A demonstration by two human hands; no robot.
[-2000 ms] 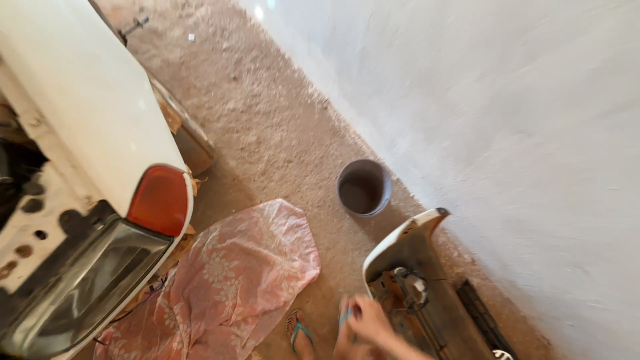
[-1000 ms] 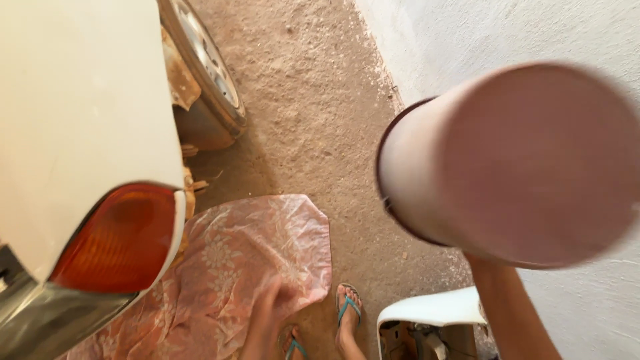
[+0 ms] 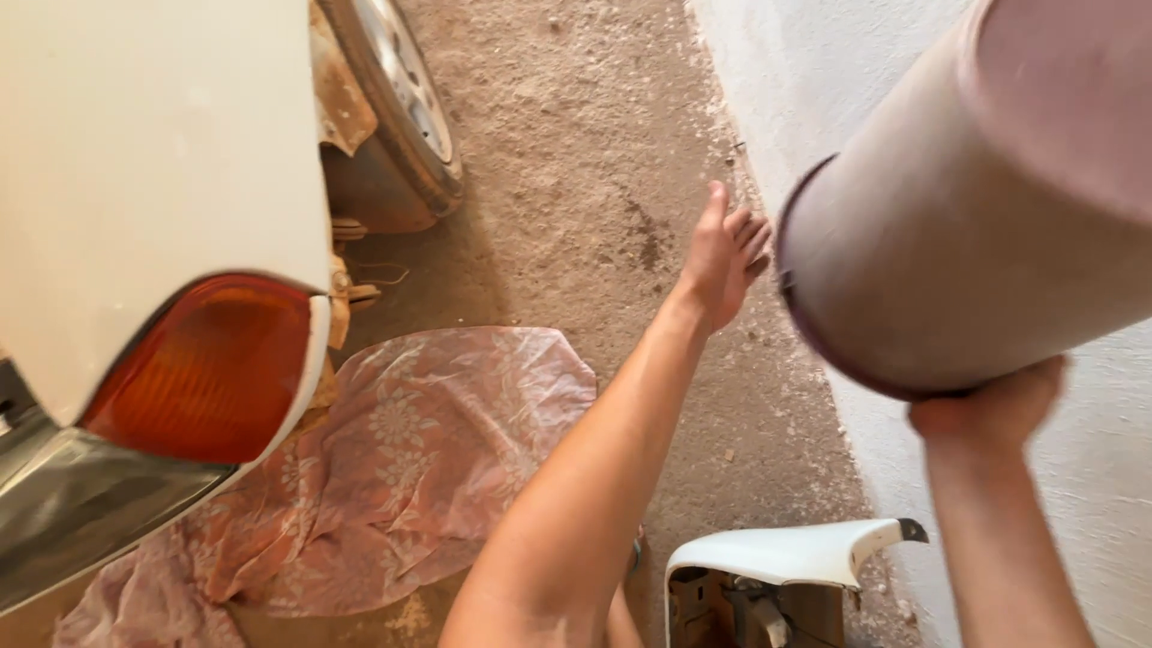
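My right hand (image 3: 990, 400) grips the rim area of a grey-mauve bucket (image 3: 954, 216) from below. The bucket is held up and tilted over, its bottom toward the upper right and its dark rim toward the lower left; its inside is hidden. My left hand (image 3: 727, 256) reaches forward just left of the rim, fingers apart and empty, above the dirt floor (image 3: 558, 162). A small dark patch marks the floor beside it.
A white car body (image 3: 162, 135) with an orange-red lamp (image 3: 211, 369) and a wheel (image 3: 409, 90) is at left. A floral cloth (image 3: 423, 459) lies below. A white bumper (image 3: 783, 551) lies near the white wall (image 3: 1107, 468).
The bucket stood on the floor two seconds ago and is now raised in my right hand. My left hand has moved from over the cloth out toward the bucket's rim.
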